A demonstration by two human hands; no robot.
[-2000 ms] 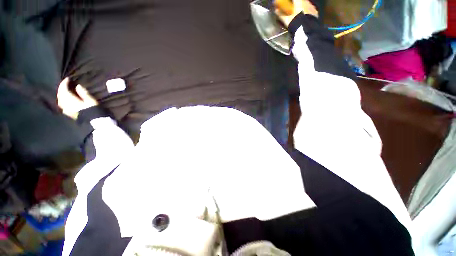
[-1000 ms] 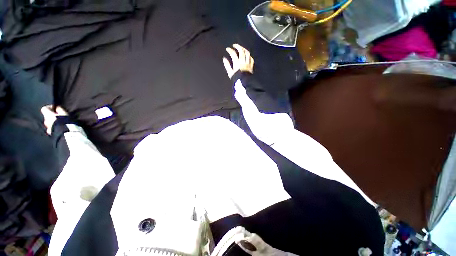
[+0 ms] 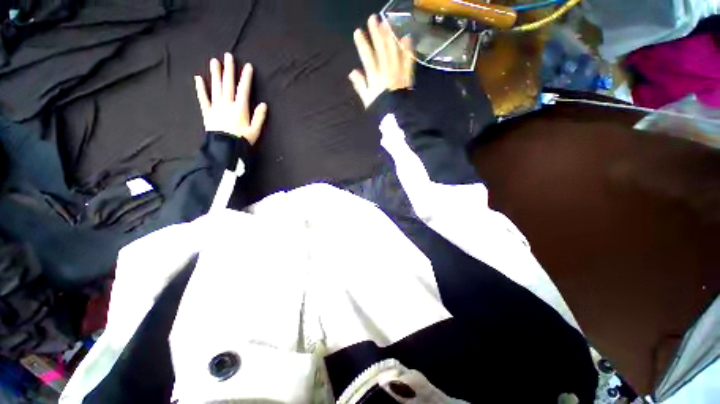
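Note:
A dark brown-black garment (image 3: 308, 102) lies spread over the table, with creases on its left part. A small white label (image 3: 139, 186) shows on it at the left. My left hand (image 3: 229, 99) lies flat on the garment with fingers spread. My right hand (image 3: 384, 61) is also flat with fingers apart, at the garment's right part, just left of the iron. The steam iron (image 3: 446, 39) stands at the top right with its orange-brown handle (image 3: 466, 11) free. Neither hand holds anything.
A worn yellow-brown board (image 3: 513, 75) is beside the iron. A yellow hose (image 3: 549, 19) and a blue line run from the handle. A brown surface (image 3: 600, 205) is at the right, with pink cloth (image 3: 683, 69) and clear plastic beyond. Dark garment heaps (image 3: 31, 300) lie at the left.
My right hand let go of the iron, which now stands parked, and came onto the cloth beside it. My left hand moved from the garment's left edge up and right, fingers spread.

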